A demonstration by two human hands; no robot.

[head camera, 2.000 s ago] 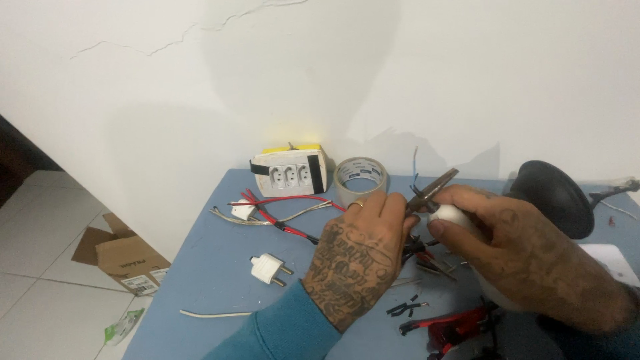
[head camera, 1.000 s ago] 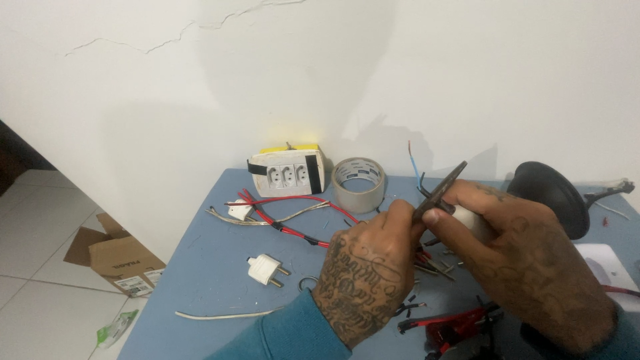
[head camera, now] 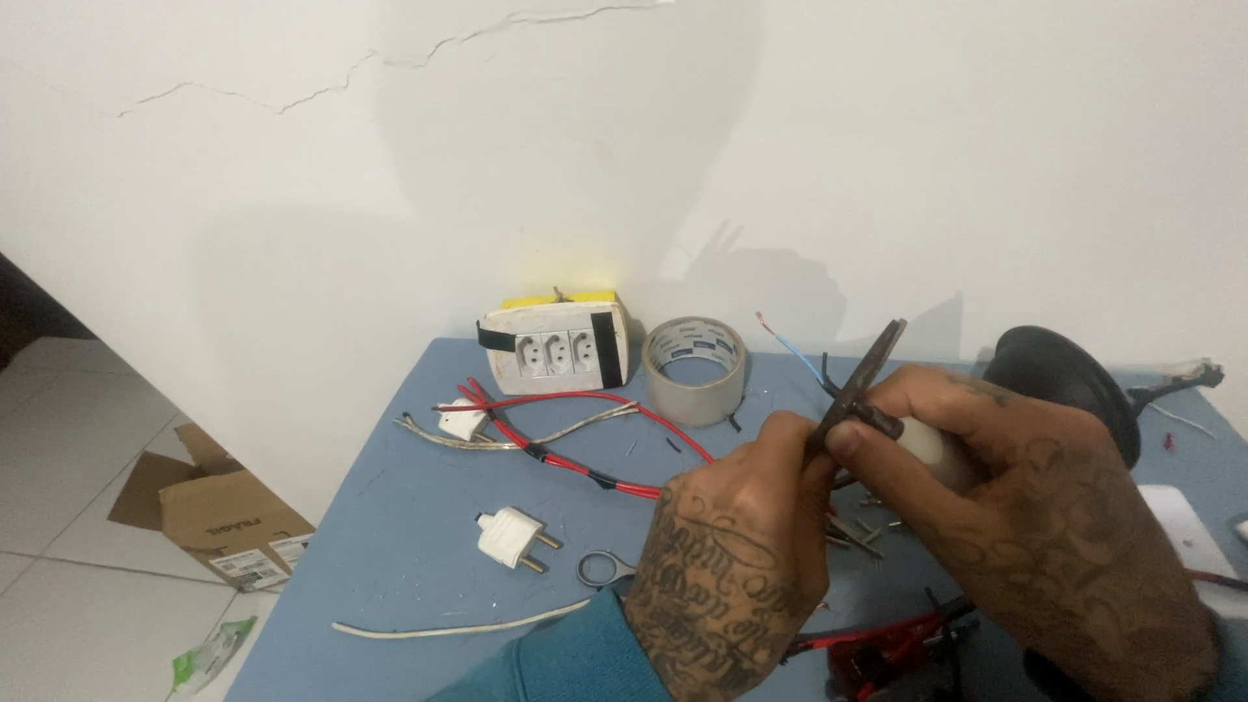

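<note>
My left hand (head camera: 736, 556) grips a dark metal blade-like tool (head camera: 871, 369), which slants up to the right. My right hand (head camera: 1033, 478) is closed around a smooth white rounded piece (head camera: 931, 447), its thumb and forefinger against the tool. A black-sheathed wire end (head camera: 827, 374) rises behind the blade, and from it a thin blue wire (head camera: 799, 358) leans up to the left with bare copper strands at its tip. The fingers hide where wire and tool meet. A metal ring (head camera: 604, 568) lies beside my left wrist; its other end is hidden.
The blue tabletop (head camera: 409, 575) bears a socket block (head camera: 556, 356), a tape roll (head camera: 694, 385), a white two-pin plug (head camera: 510, 536), red wires (head camera: 575, 472), a white cable (head camera: 468, 632), a black cone-shaped object (head camera: 1063, 385) and a red tool (head camera: 877, 653). A cardboard box (head camera: 229, 522) stands on the floor.
The blue wire stood nearly upright earlier and now leans to the left. The blade has turned steeper since two seconds ago. The metal ring by my left wrist was not visible in the oldest frame.
</note>
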